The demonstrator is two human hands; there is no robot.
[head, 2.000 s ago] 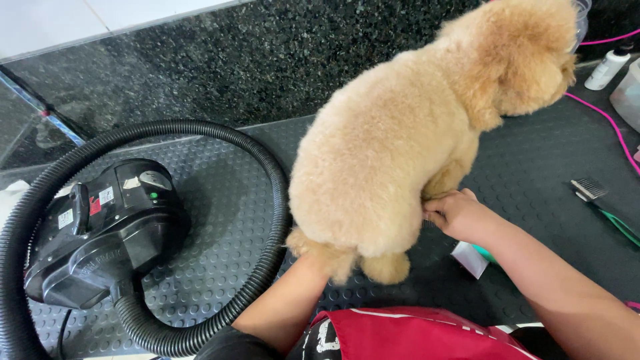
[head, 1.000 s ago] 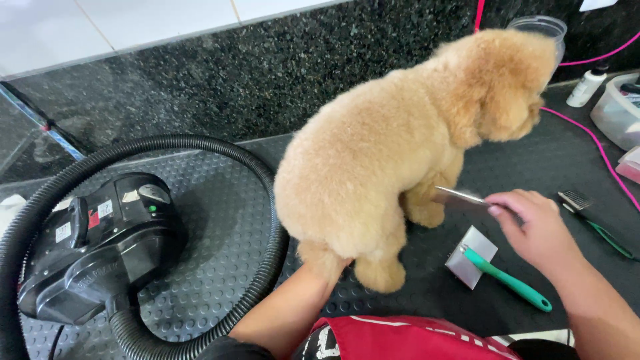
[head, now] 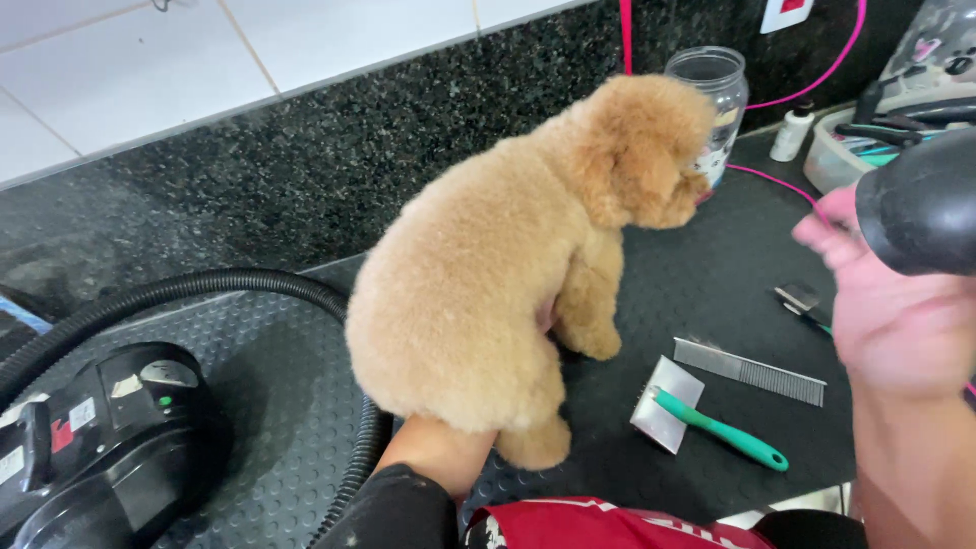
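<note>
A fluffy apricot poodle-type dog (head: pixel 465 274) stands on the black rubber-matted table, its head toward the clear plastic jar (head: pixel 717 99). My left forearm reaches under its rear; the left hand itself is hidden beneath the body, perhaps its fingertips showing at the belly. My right hand (head: pixel 892 297) is raised at the right, blurred, with its palm up and fingers apart, beside a black nozzle (head: pixel 926 202); whether it touches the nozzle is unclear. Below lie a steel comb (head: pixel 747 371) and a slicker brush with a green handle (head: pixel 720 433). Another green-handled grooming tool (head: pixel 801 301) lies near my right wrist.
A black blower (head: pixel 122 450) with a ribbed hose (head: pixel 229 280) occupies the left side. A speckled granite backsplash (head: pixel 305 175) runs behind the dog. A white bottle (head: pixel 791 136) and a plastic tub of tools (head: pixel 827 156) stand at the back right; a pink cord (head: pixel 770 177) crosses there.
The steel comb that was in my right hand now lies on the table above the slicker brush. My right hand has moved up and right, and a black nozzle has come into view.
</note>
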